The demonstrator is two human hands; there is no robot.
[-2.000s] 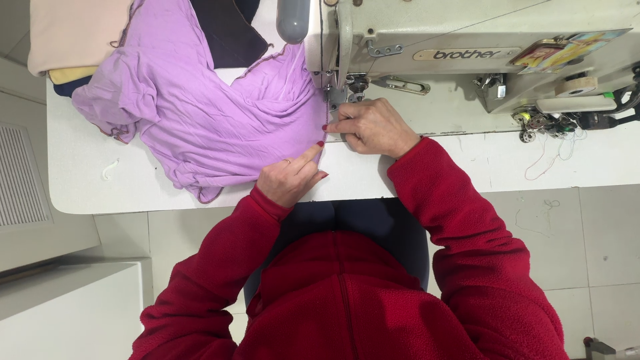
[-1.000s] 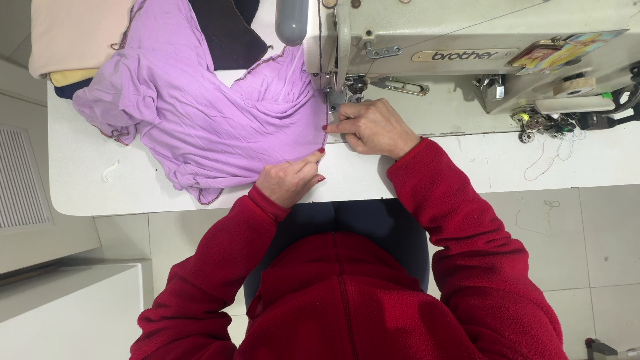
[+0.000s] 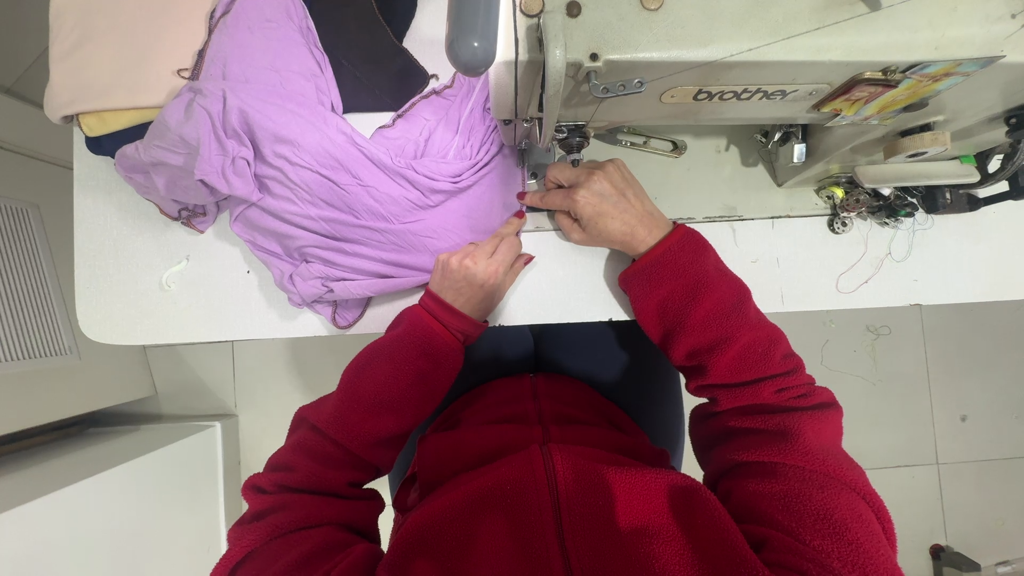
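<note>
Purple knit fabric (image 3: 352, 184) lies bunched on the white table, its right edge running up to the needle and presser foot (image 3: 524, 152) of a Brother sewing machine (image 3: 688, 48). My left hand (image 3: 480, 268) rests on the lower right part of the fabric, a fingertip at the edge seam. Just above and to the right, my right hand (image 3: 600, 204) lies by the needle plate, its index finger pointing left onto the same edge. Whether either hand pinches the cloth cannot be made out.
Black fabric (image 3: 364, 60) and folded peach fabric (image 3: 124, 56) lie at the back left of the table (image 3: 208, 280). A grey rounded part (image 3: 472, 36) hangs beside the machine head. Bobbins with loose threads (image 3: 856, 200) sit at the right. Thread snips (image 3: 644, 142) lie on the machine bed.
</note>
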